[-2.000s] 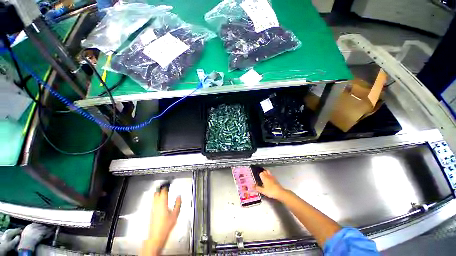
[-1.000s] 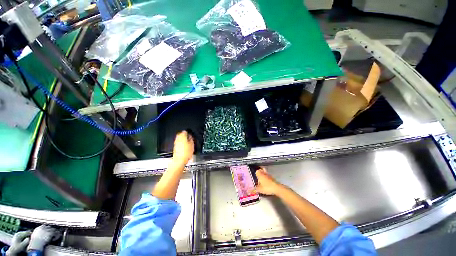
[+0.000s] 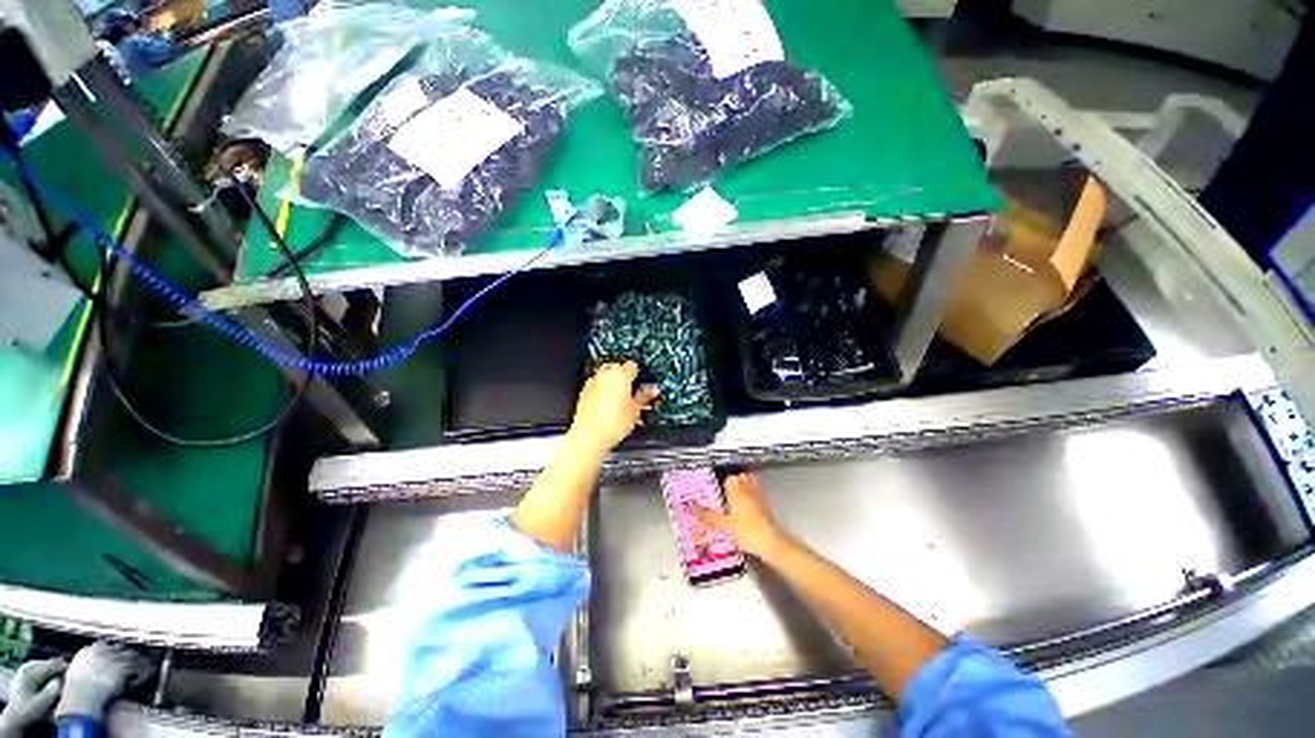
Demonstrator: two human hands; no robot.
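Note:
My left hand [image 3: 613, 404] is at the front left of the middle bin, over a heap of small dark-green cylinders [image 3: 656, 332]. Its thumb and fingers look apart, with nothing visible held. A smartphone [image 3: 692, 505] with a pink screen lies flat on the metal bed. My right hand [image 3: 743, 522] is at its right side, with a digit extended onto the screen. Something dark shows at the right hand's upper fingertips; whether it is held is unclear.
The right bin holds glossy black parts [image 3: 815, 329]; a black bin [image 3: 505, 361] is at left. Bagged parts [image 3: 447, 166] lie on the green shelf [image 3: 894, 144]. A blue coiled cord [image 3: 339, 366] hangs left. Another person's gloved hands [image 3: 94, 678] show lower left.
My left hand was over the metal bed, then at the left bin, and is now at the middle bin. My right hand stays by the phone, its digit now farther over the screen.

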